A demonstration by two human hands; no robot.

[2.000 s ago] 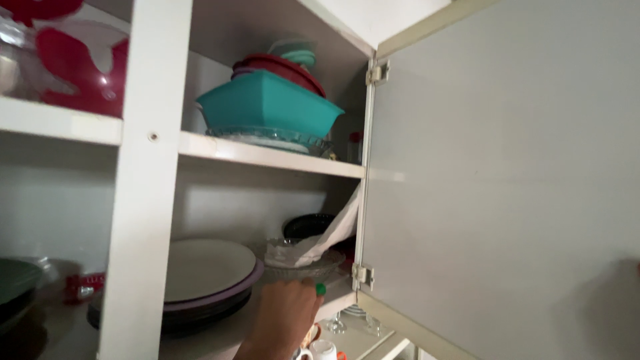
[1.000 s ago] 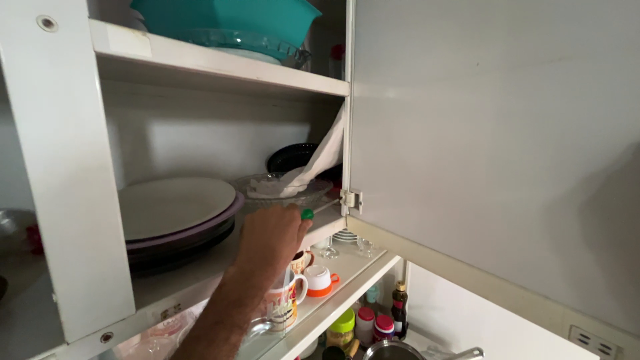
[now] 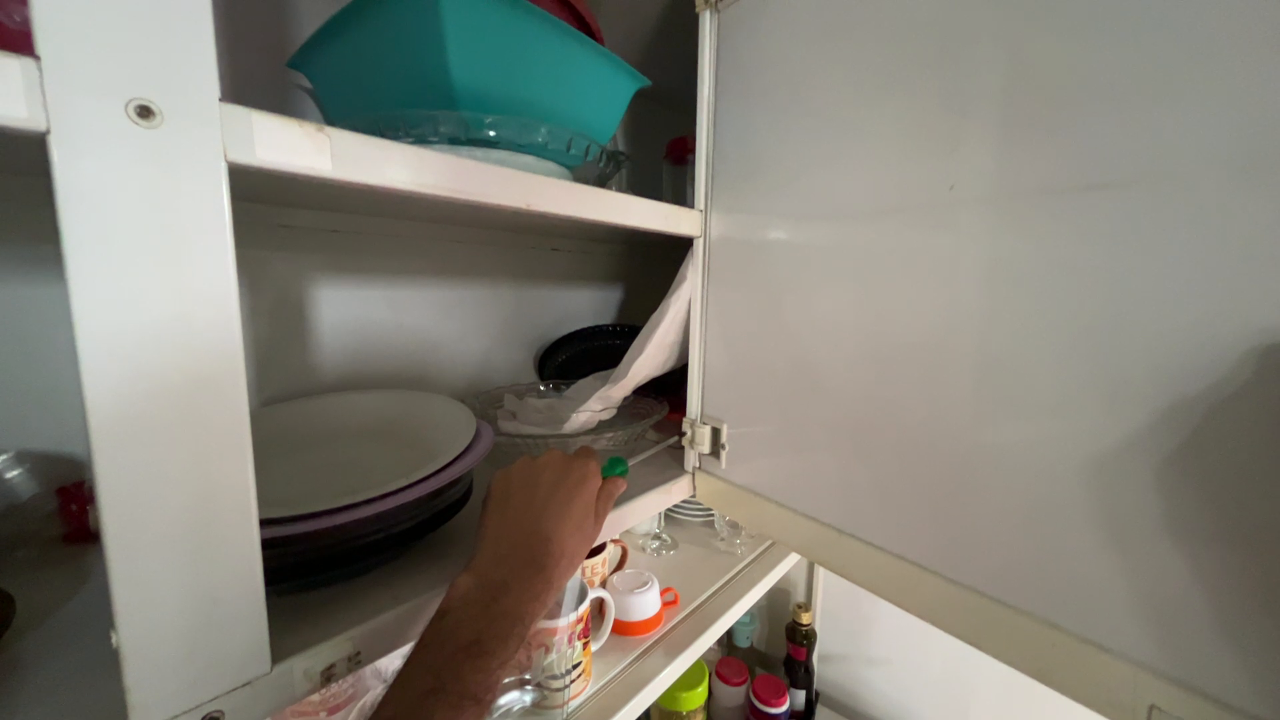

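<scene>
One hand, which looks like my right hand (image 3: 548, 505), reaches up from the bottom of the view. It is closed around the green handle (image 3: 614, 467) of a screwdriver, whose thin metal shaft (image 3: 655, 452) points right to the lower metal hinge (image 3: 705, 438) of the cabinet door (image 3: 960, 300). The tip is at the hinge; whether it sits in a screw cannot be told. The door stands open to the right. My left hand is out of view.
Beside the hand are stacked plates (image 3: 365, 450) and a glass dish (image 3: 640, 412) with white paper or cloth. A teal bowl (image 3: 460, 65) sits on the shelf above. Below are mugs (image 3: 603, 620), an orange-and-white cup (image 3: 637, 600), jars (image 3: 730, 685) and a dark bottle (image 3: 799, 660).
The hand stays near the lower hinge with the green handle in its grip. The view has shifted between frames.
</scene>
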